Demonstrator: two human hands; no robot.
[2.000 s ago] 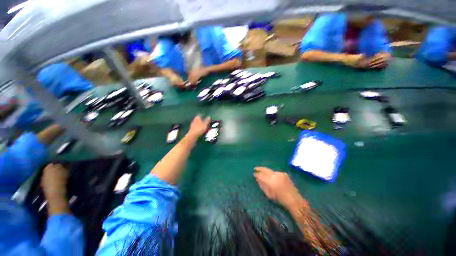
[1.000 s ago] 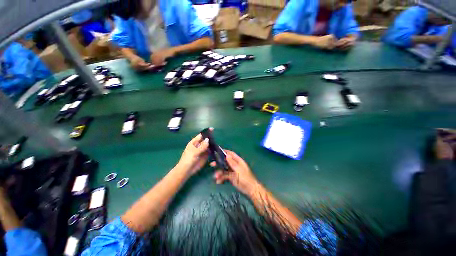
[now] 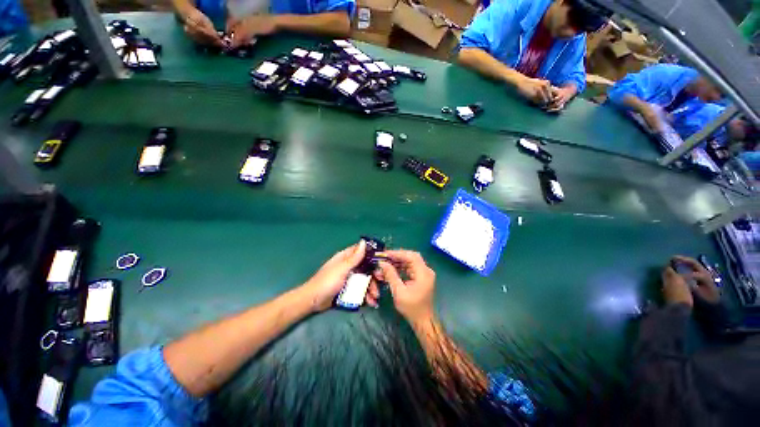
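A black phone body (image 3: 354, 289) with a white patch is held low over the green surface, in front of me. My left hand (image 3: 340, 277) grips it from the left side, thumb near its upper part. My right hand (image 3: 408, 280) is at its upper right, fingertips bent together at the phone's upper part. Whether a small part is pinched there cannot be told. A blue tray (image 3: 502, 218) filled with small white parts (image 3: 467, 235) lies to the right of my hands.
Phones (image 3: 257, 162) lie spaced along the belt, including a yellow-trimmed one (image 3: 433, 175). A phone pile (image 3: 333, 73) lies beyond. Oval rings (image 3: 153, 276) and larger phone pieces (image 3: 101, 320) lie at left beside a black bin (image 3: 25, 250). Workers sit opposite; another person's hands (image 3: 691, 283) are at right.
My left hand has brought a phone from the belt to in front of me. Since one second ago it has turned so its white patch faces up, with my right fingers at its upper part.
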